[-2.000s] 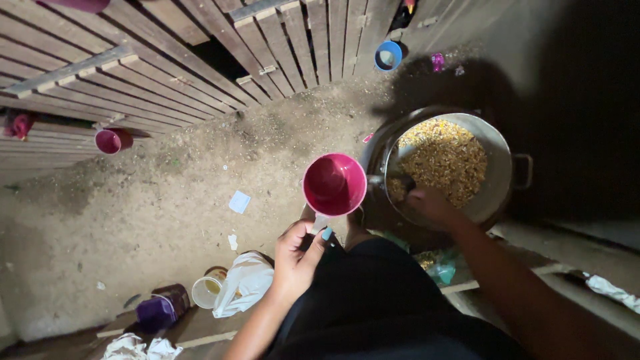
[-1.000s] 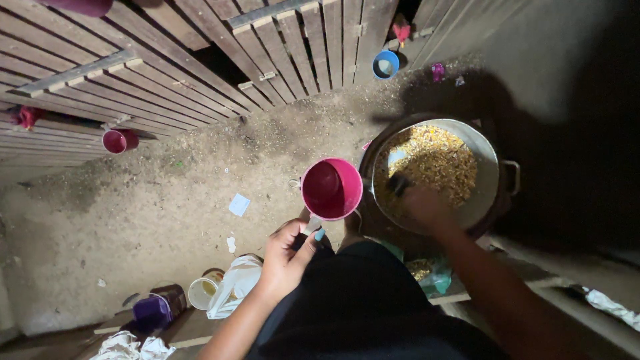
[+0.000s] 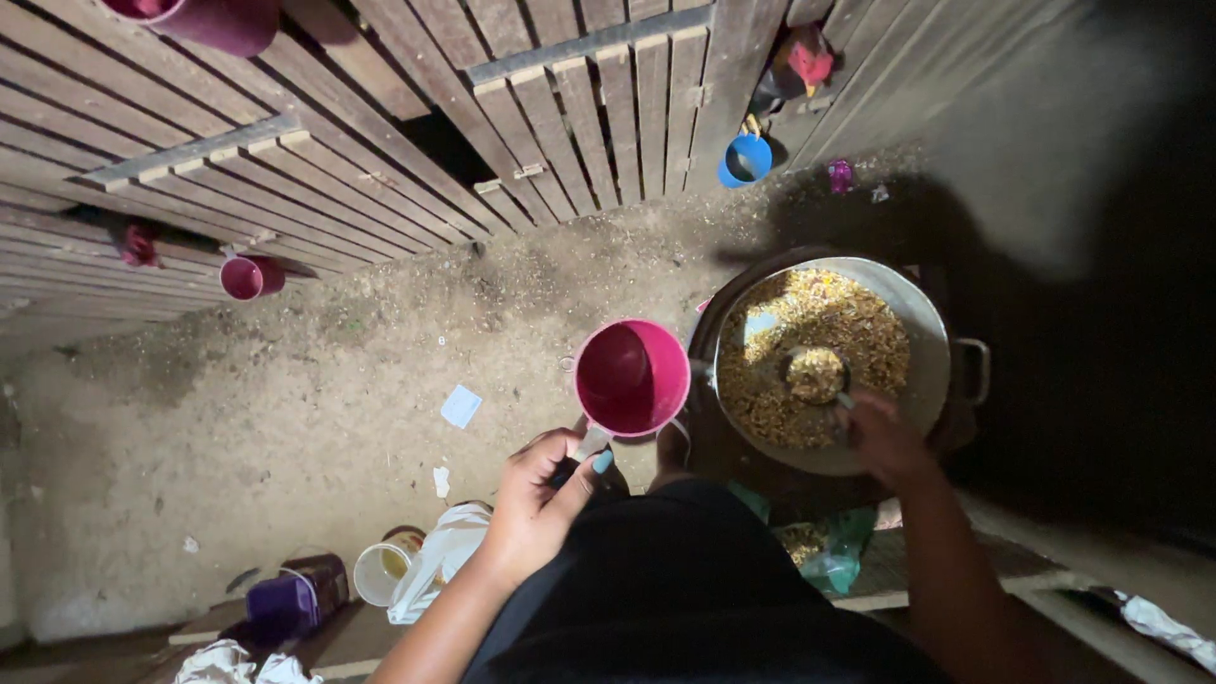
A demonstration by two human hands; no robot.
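My left hand grips the light handle of a pink plastic cup, its mouth facing up and no grain visible in it. To its right stands a large metal pot holding mixed grain. Inside the pot, my right hand holds the handle of a small round scoop, which is filled with grain and sits over the rest. A pale flat patch shows on the grain at the pot's left.
Wooden slatted cages line the top, with a rooster poking out above a blue cup. Another pink cup hangs at left. Below are a purple container, a white bucket, a white plastic bag and a green bag.
In the pot, the scoop has moved from the left side toward the middle and now shows a load of grain. My left hand still holds the pink cup.
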